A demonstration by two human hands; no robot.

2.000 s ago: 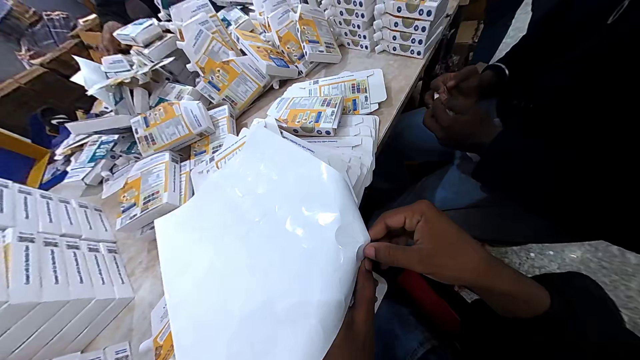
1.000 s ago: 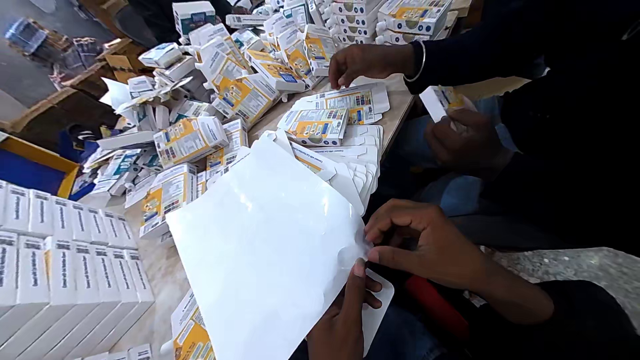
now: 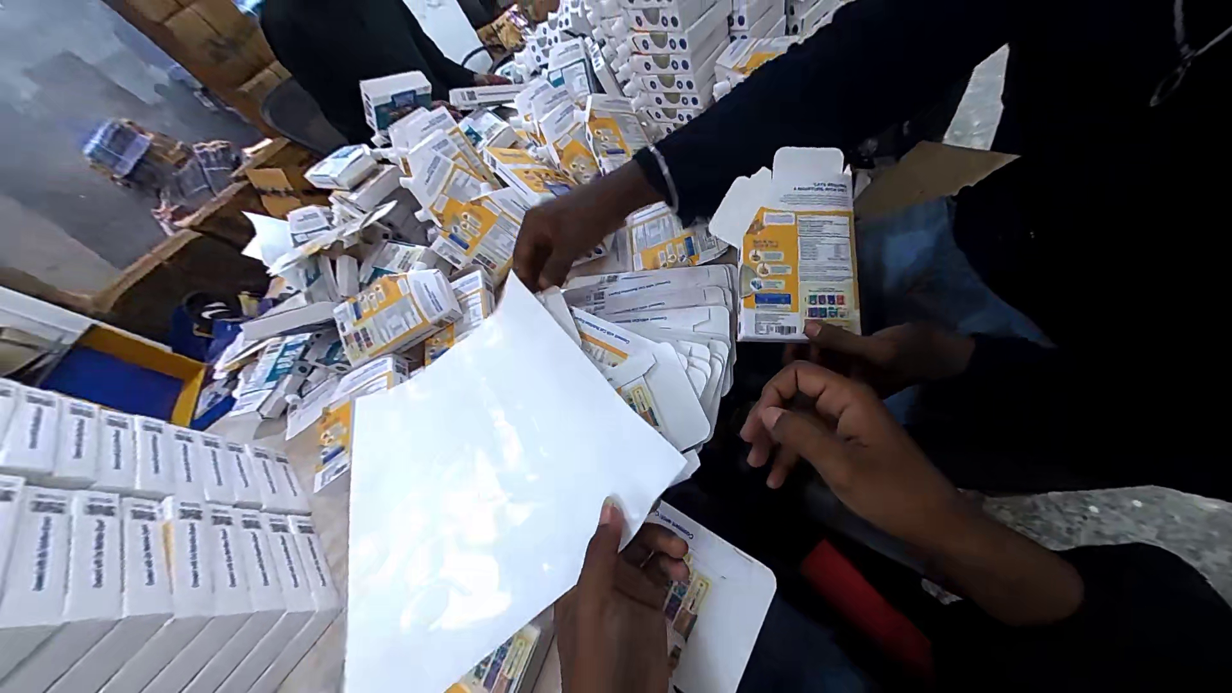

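Observation:
My left hand grips the lower right edge of a glossy white sheet, thumb on top. My right hand is raised to the right of the sheet, fingers spread and curled, with nothing in it. Beneath and beside my left hand lies a flat printed carton, partly hidden. Behind the sheet, a fanned stack of flattened cartons lies along the table edge.
A co-worker's hand reaches over the stack; the other holds a flat carton. Folded boxes form a heap. Upright white boxes stand in rows at left, near a blue and yellow tray.
My right hand has let go of the sheet and moved off to the right. The co-worker's carton is now held up in full view. The view has shifted slightly.

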